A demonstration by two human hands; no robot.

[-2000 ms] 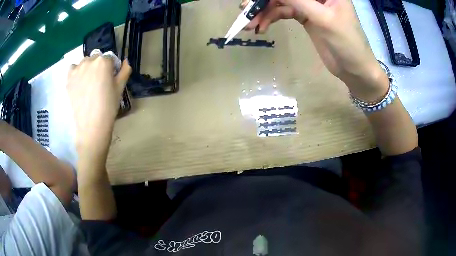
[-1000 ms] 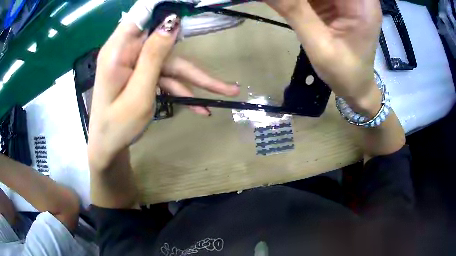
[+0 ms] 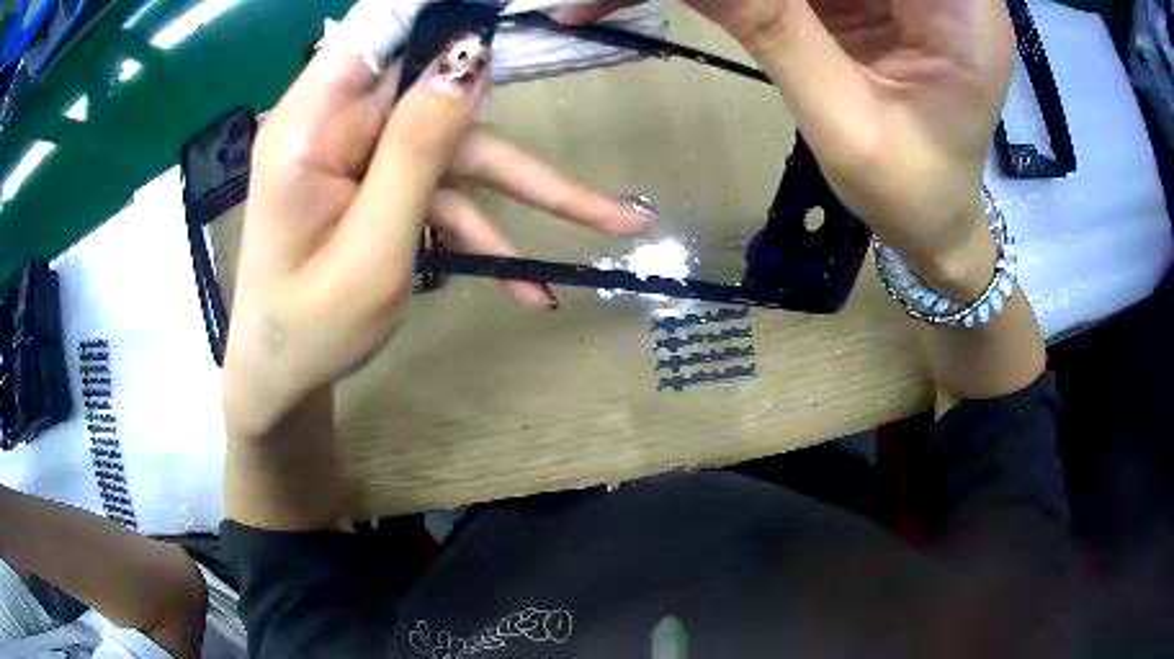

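Observation:
My left hand holds a black open rectangular frame by its left end, thumb on top, two fingers reaching across under the opening. White covering shows on fingers at the hand's upper edge. The frame is raised above the cardboard, its solid panel with a small round light spot at the right. My right hand is at the frame's far right side; its fingertips are cut off by the top edge, so its grip and any tweezers cannot be seen. Notched dark strips lie in rows on the cardboard below the frame.
Brown cardboard lies over white sheeting. Another black frame lies at left, partly behind my left hand, and one at upper right. Stacked frames and a strip column are at far left, near another person's arm.
Two seconds ago the tweezers were at a dark strip on the cardboard; now a frame is held up before me. Since one second ago it has shifted slightly right.

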